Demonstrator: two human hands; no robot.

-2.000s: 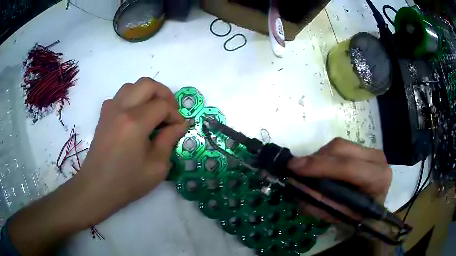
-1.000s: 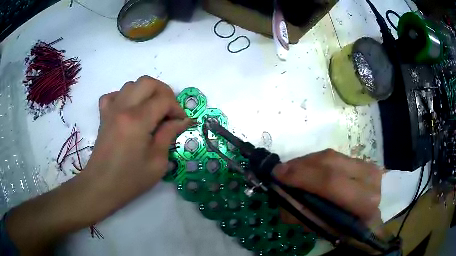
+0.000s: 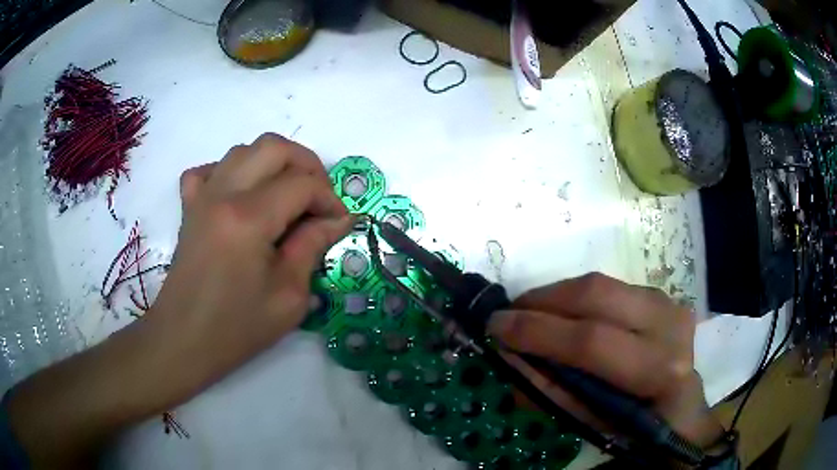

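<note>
The green panel of joined ring boards (image 3: 395,340) lies on the white surface, running from the centre down to the lower right. My right hand (image 3: 606,344) holds the black soldering iron (image 3: 427,263) with a thin guide tube beside it. Its tip is at the left edge of the second ring board from the top. My left hand (image 3: 262,234) pinches a short wire lead (image 3: 361,220) at that spot, close to the tip. The fingers hide most of the lead and the panel's left edge.
A red lead pile (image 3: 92,133) and loose leads (image 3: 133,266) lie left. An amber tin (image 3: 266,32), rubber bands (image 3: 445,77) and a brown box (image 3: 459,27) are at the top. A yellowish container (image 3: 670,133), black box (image 3: 748,220) and green spool (image 3: 775,73) stand right.
The iron's tip has moved slightly left, from over the second ring board to its left edge beside my left fingertips. My left hand stays pinched in nearly the same place.
</note>
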